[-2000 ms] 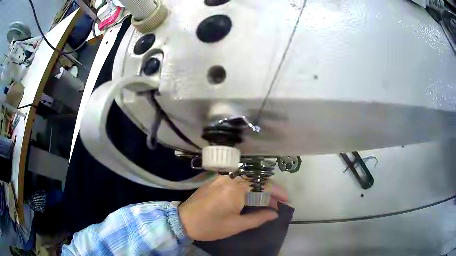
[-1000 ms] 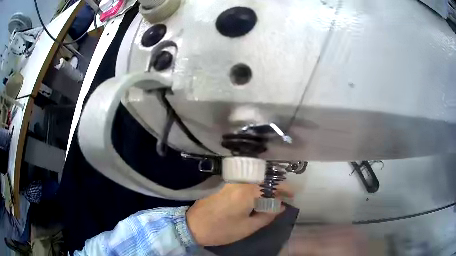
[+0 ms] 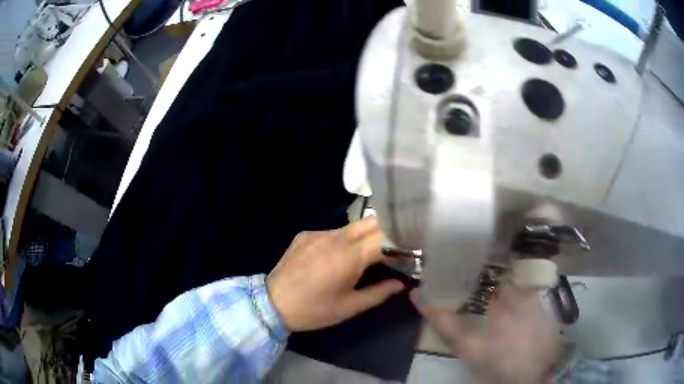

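The large black garment point(image 3: 225, 165) covers the left and middle of the table. A flat black cut panel point(image 3: 367, 341) lies under my left hand, its clean edge right of the wrist. My left hand point(image 3: 326, 277) lies palm down on the cloth beside the presser foot point(image 3: 409, 259), thumb and index finger apart; some fingertips are hidden by the sewing machine head point(image 3: 510, 142). My right hand point(image 3: 499, 334) is blurred, below the head, with one finger reaching towards my left thumb. Whether it grips anything cannot be told.
The pale take-up guard point(image 3: 461, 217) hides part of the sewing area. The tension dial point(image 3: 534, 274) sits low on the head. Dark thread snips point(image 3: 566, 300) lie to the right, beyond my right hand. Another workbench point(image 3: 71, 67) stands at the far left.
The view has shifted, so the head stands further right and more black cloth shows. My right hand has come in from the lower edge to near the needle. My left hand stays on the cloth.
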